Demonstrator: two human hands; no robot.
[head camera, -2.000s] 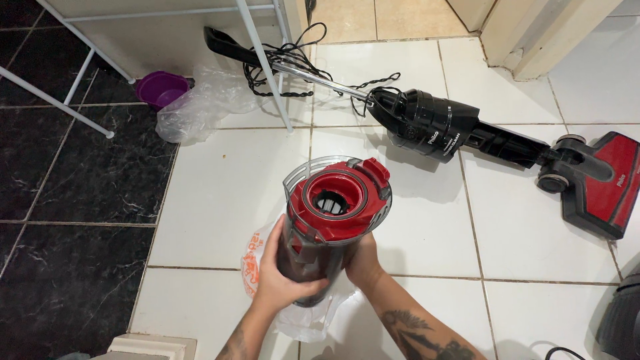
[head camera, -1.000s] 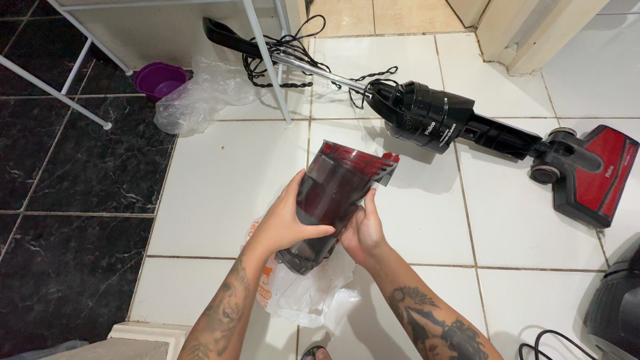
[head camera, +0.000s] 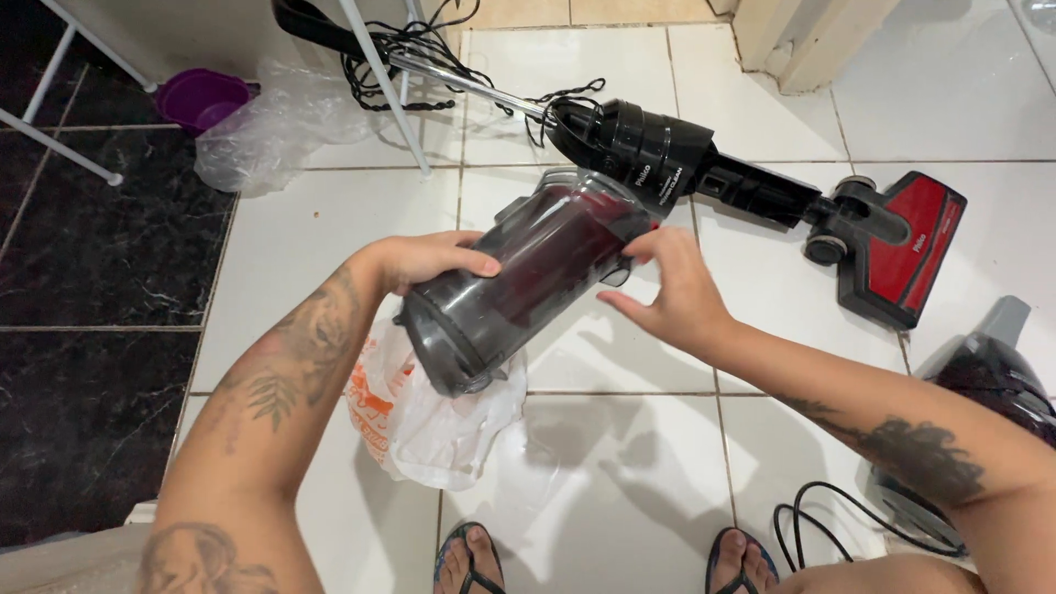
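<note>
A clear vacuum dust canister (head camera: 528, 272) with a dark red inner part is tilted above the floor, its top end toward the upper right. My left hand (head camera: 437, 262) grips its left side, thumb on the clear wall. At the upper right end, my right hand (head camera: 672, 285) touches the rim with its fingertips, thumb apart from the canister. A white plastic bag (head camera: 454, 433) with orange print lies on the tiles below. Behind the canister, a black Philco stick vacuum body (head camera: 635, 148) lies on the floor, joined to a red and black floor head (head camera: 907, 247).
A purple plastic bowl (head camera: 202, 99) and a clear plastic bag (head camera: 264, 136) lie at the upper left by white metal legs (head camera: 384, 82). Black cord (head camera: 412, 62) is bundled near the vacuum's handle. At the right are another dark appliance (head camera: 990, 363) and a looped cable (head camera: 800, 511).
The canister, upright with its open red top showing two seconds ago, has tipped over to the right. My right hand has shifted from its lower side up to the rim end.
</note>
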